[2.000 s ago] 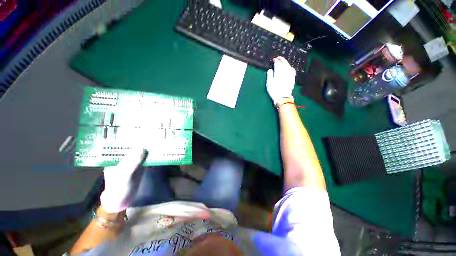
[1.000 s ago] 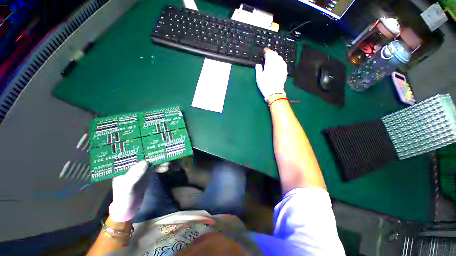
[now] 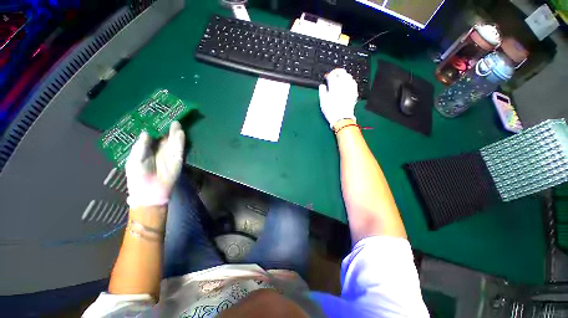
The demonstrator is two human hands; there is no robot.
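Observation:
A green circuit board [image 3: 163, 107] with rows of pale and dark parts is at the left, over the left end of the mat, smaller and tilted in view. My gloved left hand [image 3: 154, 158] is at its near edge, fingertips over that edge and thumb spread; the exact grip is partly hidden. My gloved right hand [image 3: 339, 96] rests palm down with its fingers on the right part of the black keyboard [image 3: 274, 49] and holds nothing.
A white paper strip [image 3: 266, 110] lies below the keyboard. Right of it are a mouse [image 3: 408, 99] on a dark pad, two bottles [image 3: 476, 84], a pale handheld [image 3: 506, 112] and a black ridged block [image 3: 449, 186]. Grey machine casing [image 3: 50, 205] is at the left.
My left hand has carried the board forward and away from my body, over the mat's left end, and its fingers are more spread. My right hand has stayed at the keyboard.

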